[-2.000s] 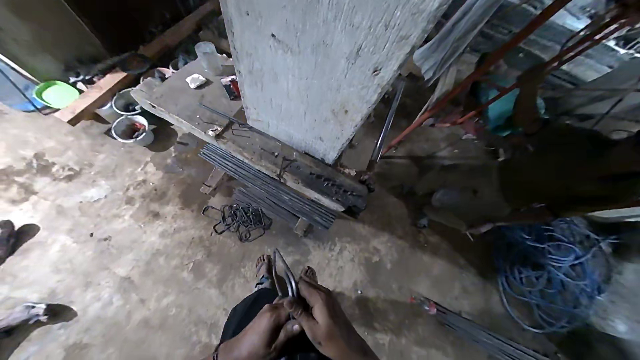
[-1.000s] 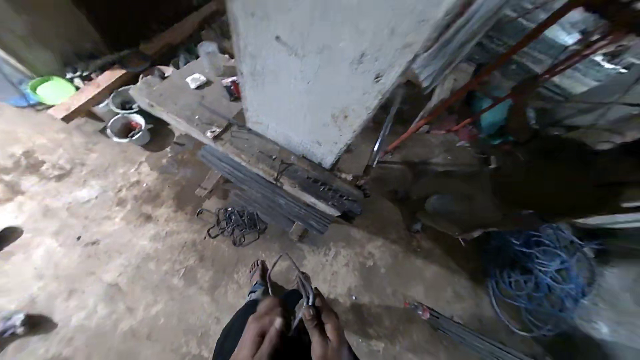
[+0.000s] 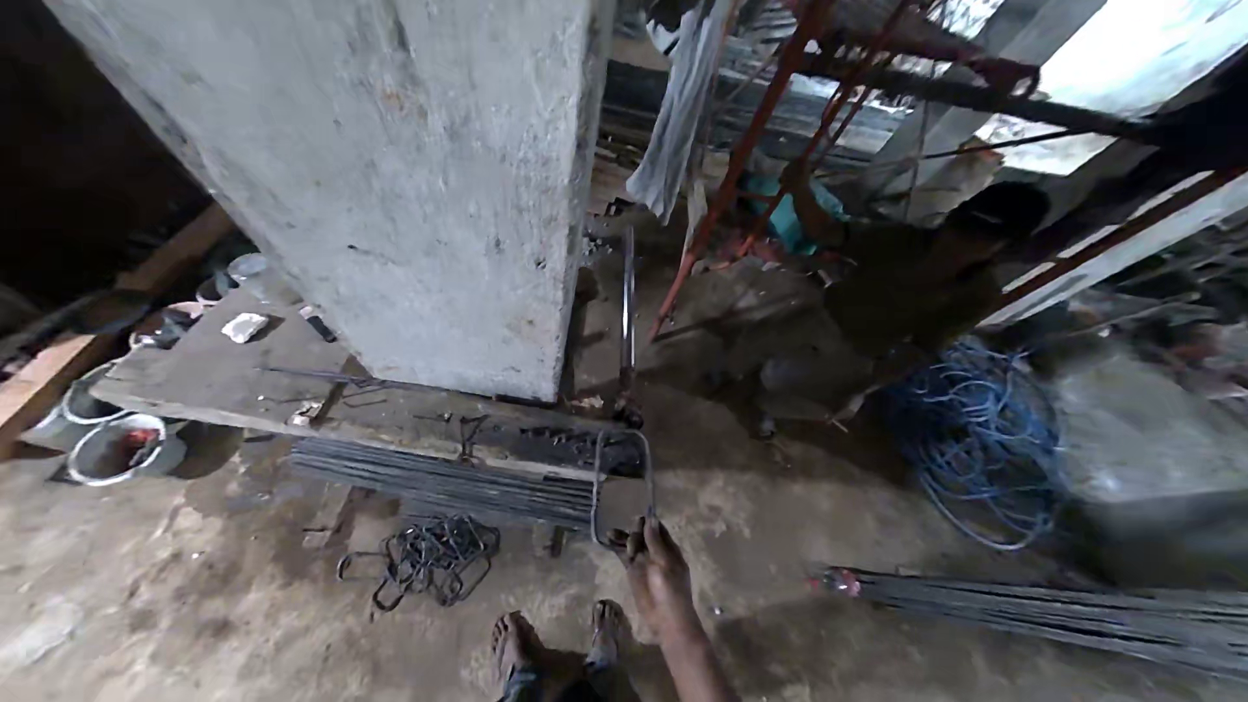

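Observation:
My right hand (image 3: 655, 565) is shut on the lower end of a bent steel rebar stirrup (image 3: 597, 478), a rounded rectangular loop. The loop stands up from my fingers, its top overlapping the end of the wooden bench (image 3: 370, 429) from this view. My left hand is not in view. On the floor to the left lies a tangled pile of similar bent stirrups (image 3: 434, 564). Straight steel bars (image 3: 448, 483) lie alongside the bench's near edge. A thin bar with small metal pieces rests on the bench top, beside the concrete column.
A concrete column (image 3: 409, 195) rises behind the bench. Buckets (image 3: 127, 450) stand at left. A person (image 3: 897, 283) is at right near a red metal frame (image 3: 746, 166), with coiled blue hose or cable (image 3: 985, 429) close by. Another bundle of bars (image 3: 1033, 609) lies lower right.
Earlier both hands held the stirrup low in front of me; now my right hand alone holds it out toward the bench end, and my left hand has left the view. The view has shifted.

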